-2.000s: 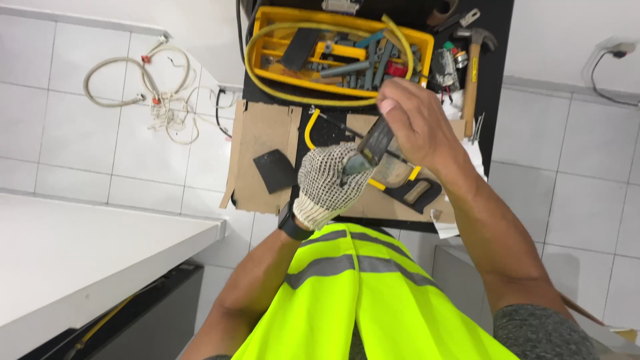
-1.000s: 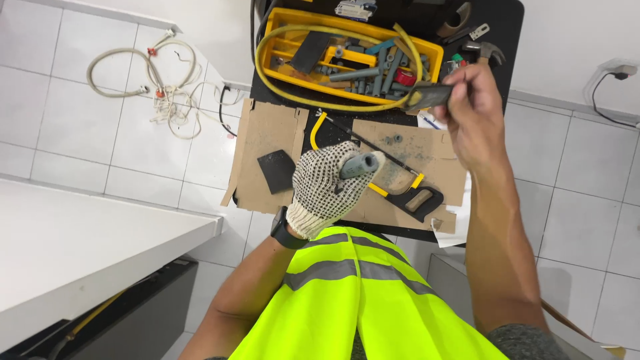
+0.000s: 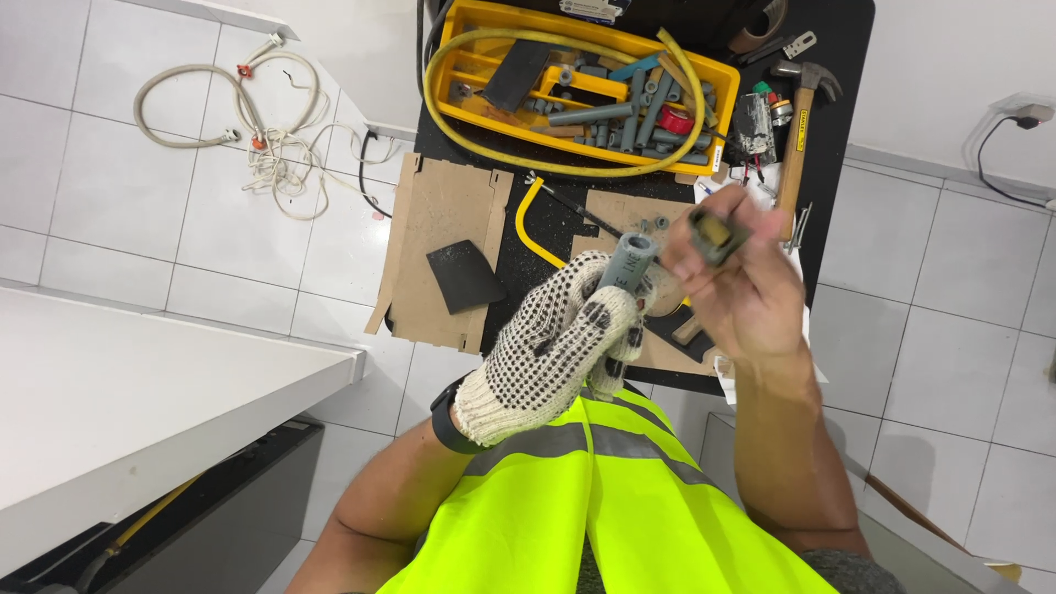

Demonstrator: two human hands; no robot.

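Note:
My left hand (image 3: 557, 346), in a knitted glove with black dots, grips a short grey plastic pipe (image 3: 629, 266) with its open end up. Just to its right, my bare right hand (image 3: 747, 280) holds a small dark piece (image 3: 716, 237), perhaps folded sandpaper; it is blurred and apart from the pipe. Beneath my hands lies a hacksaw with a yellow frame (image 3: 532, 221), partly hidden. A dark sheet (image 3: 466, 276), probably sandpaper, rests on the left cardboard (image 3: 412, 239).
A yellow tray (image 3: 730, 91) holds grey pipe pieces and a red tape roll (image 3: 676, 120); a yellow hose (image 3: 569, 167) loops over it. A claw hammer (image 3: 796, 157) lies at the table's right side. White hoses and cord (image 3: 276, 161) lie on the floor at left.
My right hand has moved with the dark piece from the pipe up and right, then back down and left near it. The left hand keeps its hold on the pipe.

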